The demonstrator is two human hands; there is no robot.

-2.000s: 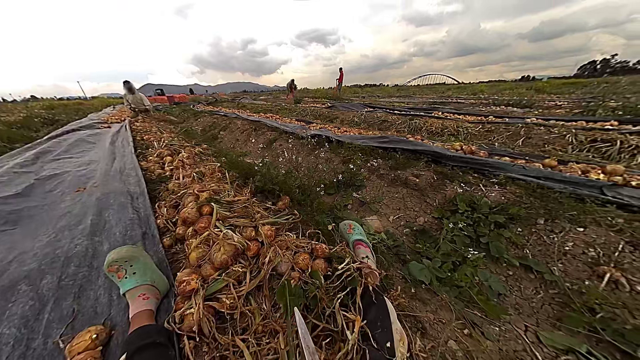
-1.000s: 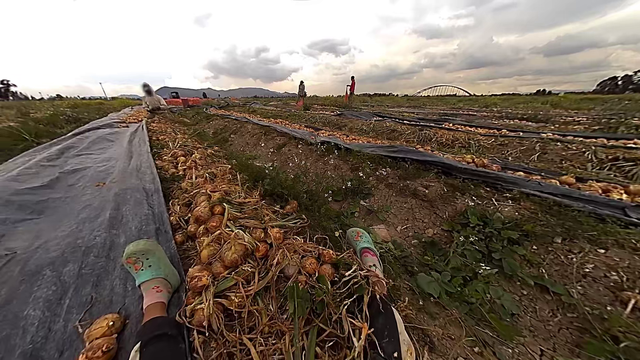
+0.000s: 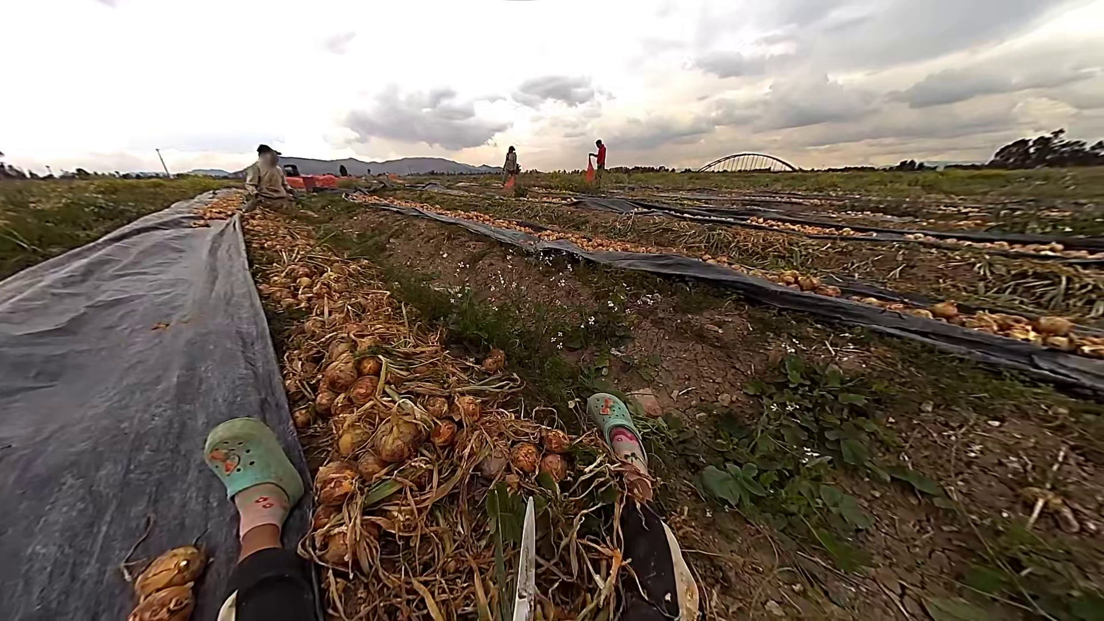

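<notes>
Neither of my hands shows in the head view. A pointed metal blade (image 3: 525,565) rises from the bottom edge; whatever holds it is out of view. It lies over dry onion tops (image 3: 431,552) between my legs. Just beyond the blade, a heap of yellow onions (image 3: 398,438) with dried leaves still on them runs forward as a long row. A few more onions (image 3: 555,467) lie near my right foot. At the lower left, onions (image 3: 171,569) rest on the dark plastic sheet (image 3: 129,379).
My feet in green clogs (image 3: 253,457) flank the row. Weeds (image 3: 793,448) and bare soil lie to the right, with another black sheet (image 3: 707,274) and onions beyond. A person (image 3: 266,178) is at the row's far end; two people (image 3: 599,157) stand farther off.
The blade, seen two seconds ago and out of view one second ago, is back at the bottom edge. The person at the row's far end looks more upright than two seconds ago.
</notes>
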